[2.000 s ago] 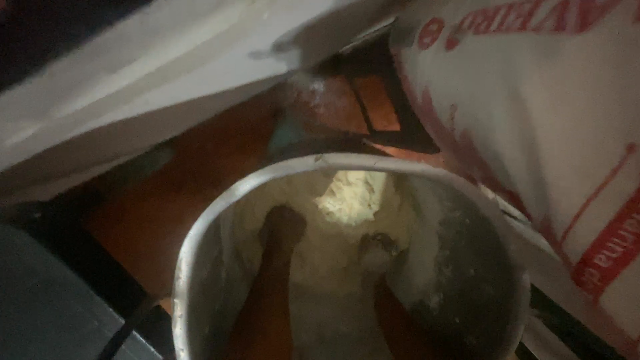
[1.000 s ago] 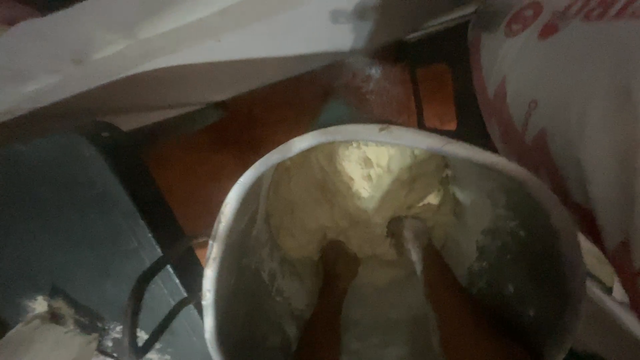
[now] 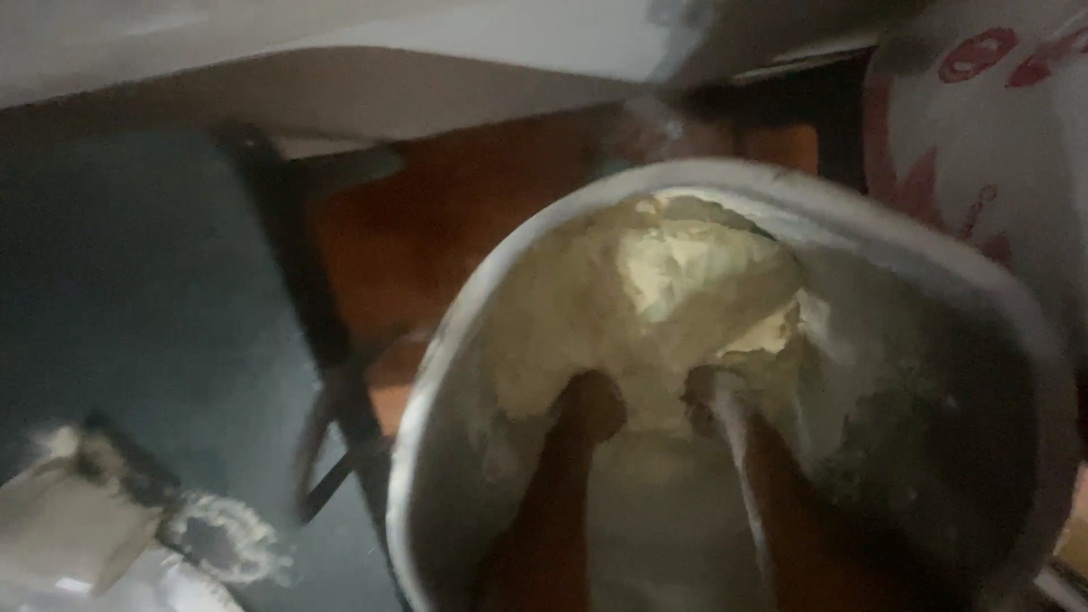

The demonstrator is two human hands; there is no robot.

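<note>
A deep, pale-rimmed tub (image 3: 442, 340) fills the lower right of the head view. Inside it lies a mass of pale dough (image 3: 561, 314), brightly lit near the far wall. My left hand (image 3: 591, 404) reaches down into the tub and presses against the near part of the dough. Beside it, a short gap to the right, my right hand (image 3: 710, 399) also touches the dough, with a whitish smear along the wrist. The fingers of both hands are dark, blurred and partly sunk in or hidden by the dough.
A dark grey surface (image 3: 153, 280) lies to the left, bearing a pale object (image 3: 85, 518) and a ring of white powder (image 3: 225, 535). A white sack with red print (image 3: 1003, 144) stands at the right. A pale sheet-like edge (image 3: 476, 51) crosses the top, above a reddish-brown floor (image 3: 408, 229).
The dough stands higher against the tub's far wall than two seconds ago, and a folded flap shows at its right. The view has shifted left.
</note>
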